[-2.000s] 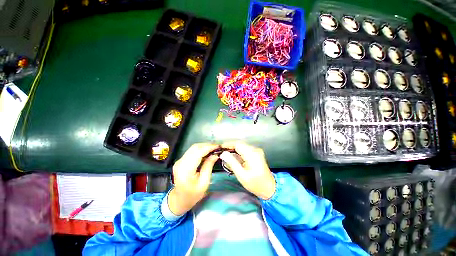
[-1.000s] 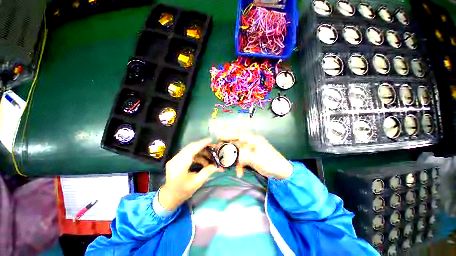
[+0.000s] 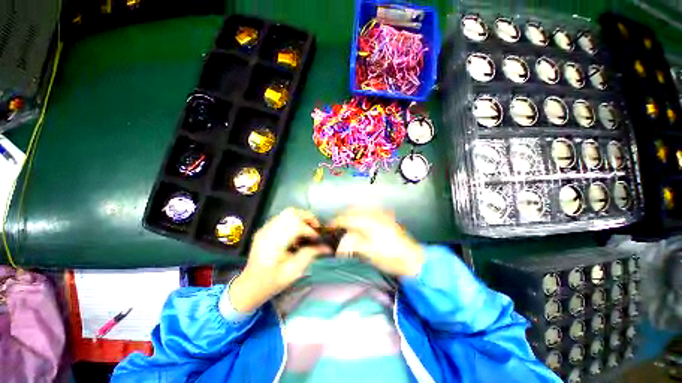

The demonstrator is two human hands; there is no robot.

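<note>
My left hand [image 3: 278,254] and my right hand [image 3: 380,241] are close together at the bench's front edge, in front of my body. Between their fingers they hold a small dark round housing [image 3: 329,237]; it is blurred and mostly covered, so its face cannot be made out. Two silver-faced discs [image 3: 414,167] lie beside a tangled heap of pink, red and blue wired parts [image 3: 359,136]. A small yellow piece [image 3: 318,174] lies below the heap.
A black tray [image 3: 241,112] with amber units stands left of centre. A blue bin [image 3: 432,75] of wires is behind the heap. A clear tray [image 3: 465,187] of silver discs is on the right, a dark lower stack [image 3: 523,288] below it. A pink sleeve [image 3: 31,322] shows at lower left.
The silver face of the held disc, visible one second ago, is now hidden by my fingers. My hands are blurred and still together. The whole view has shifted slightly.
</note>
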